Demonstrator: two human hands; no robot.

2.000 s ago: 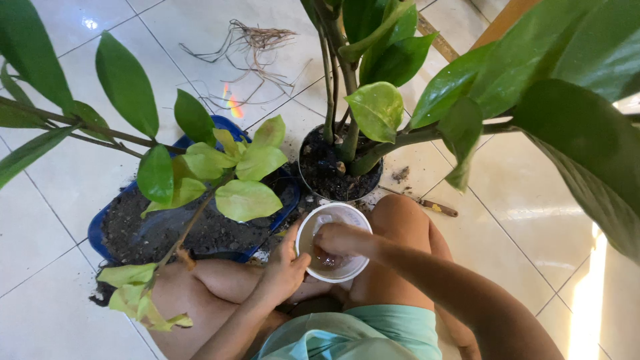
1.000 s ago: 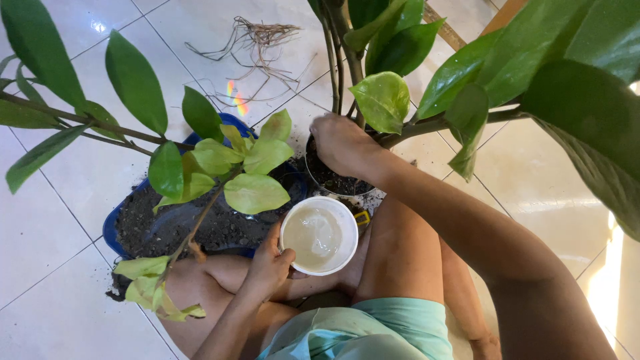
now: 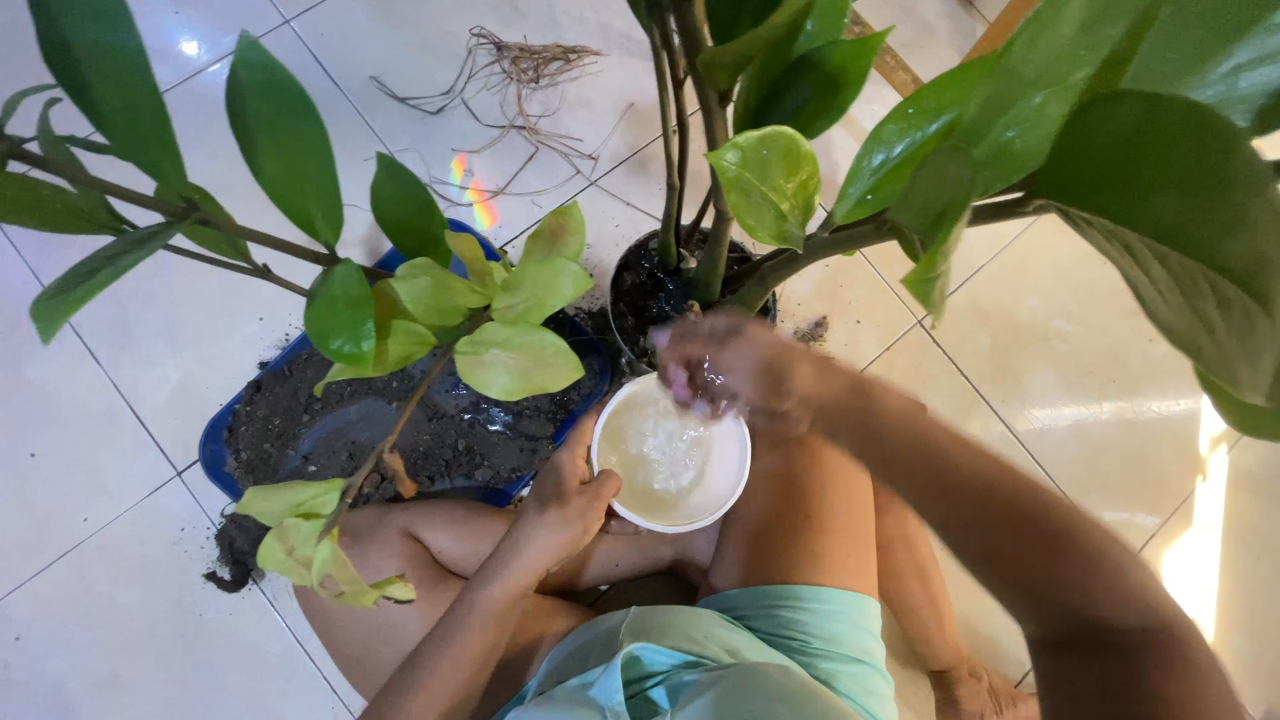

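My left hand point(image 3: 572, 490) grips the left side of a round white plastic tub point(image 3: 735, 475) of cloudy water, held over my lap. Blurred and wet, my right hand point(image 3: 725, 365) is above the tub's far rim, its fingers loosely curled; whether anything is in them I cannot tell. Just beyond that hand stands a potted plant with thick stems point(image 3: 712, 230) and glossy green leaves. Dark, wet soil point(image 3: 645, 290) fills its pot, partly hidden by the hand and stems.
A blue tray point(image 3: 222, 445) of dark soil point(image 3: 300, 425) lies left of the pot, under a leaning branch with yellowing leaves point(image 3: 520, 358). Dry roots point(image 3: 540, 65) lie on the tiled floor behind. A soil clump point(image 3: 238, 550) sits by my knee, and large leaves point(image 3: 1150, 200) overhang the right side.
My right hand was in the tub, then over the pot's soil, and is now back above the tub's rim. My left hand has kept hold of the tub.
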